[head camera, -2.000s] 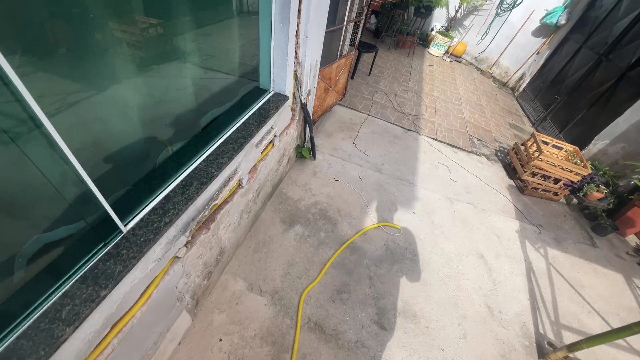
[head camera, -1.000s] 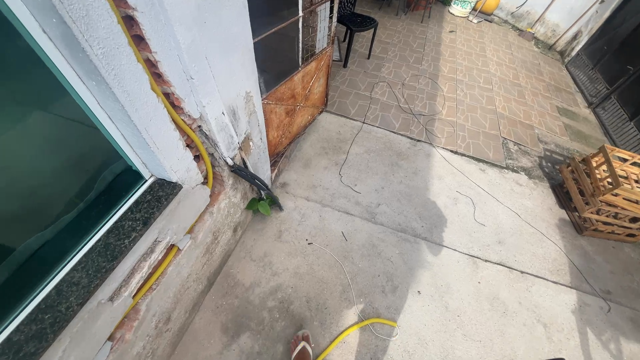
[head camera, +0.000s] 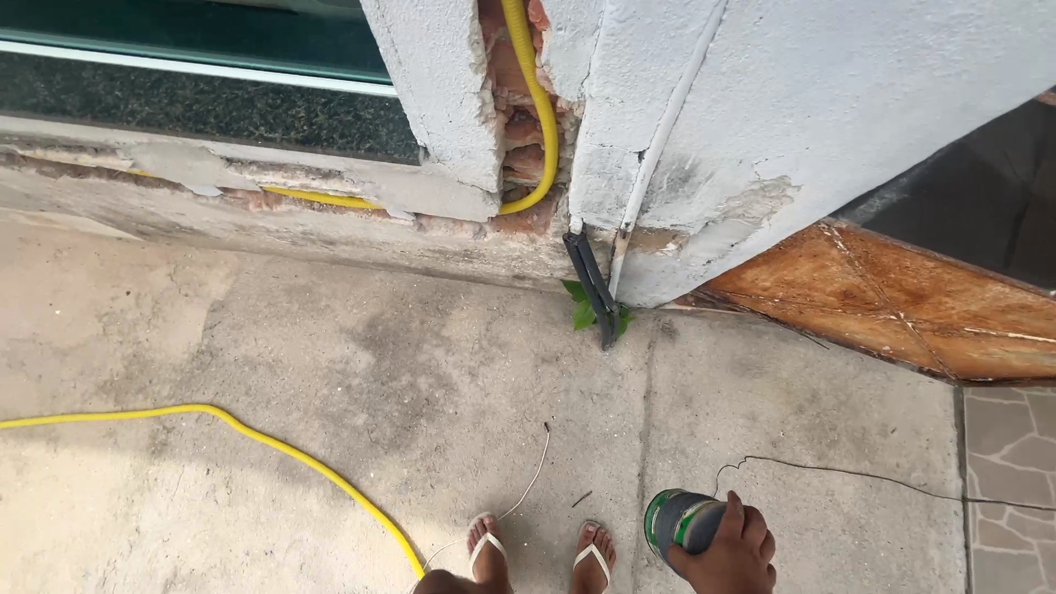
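My right hand (head camera: 730, 549) is at the lower right, its thumb and fingers around a green and dark grey cylinder (head camera: 681, 524), a can or roll. A thin dark wire (head camera: 850, 473) runs from beside it to the right. At the bottom edge is a rounded patch of skin; I cannot tell whether it is my left hand or a knee. Close to that patch, the yellow corrugated conduit (head camera: 309, 466) reaches the bottom edge, with a thin pale wire (head camera: 532, 483) on the concrete nearby. Another yellow conduit (head camera: 540, 124) lies in a chased groove in the wall.
Black tubes (head camera: 592, 289) stick out at the wall's foot beside green leaves (head camera: 582, 312). A rusty metal door panel (head camera: 891, 301) stands at the right, near stone-patterned tiles (head camera: 1011, 462). A granite sill (head camera: 206, 103) runs under the window. My feet wear white flip-flops (head camera: 594, 557).
The view has swung down toward the wall corner and my feet. My right hand with the cylinder has come into view; neither earlier frame shows it.
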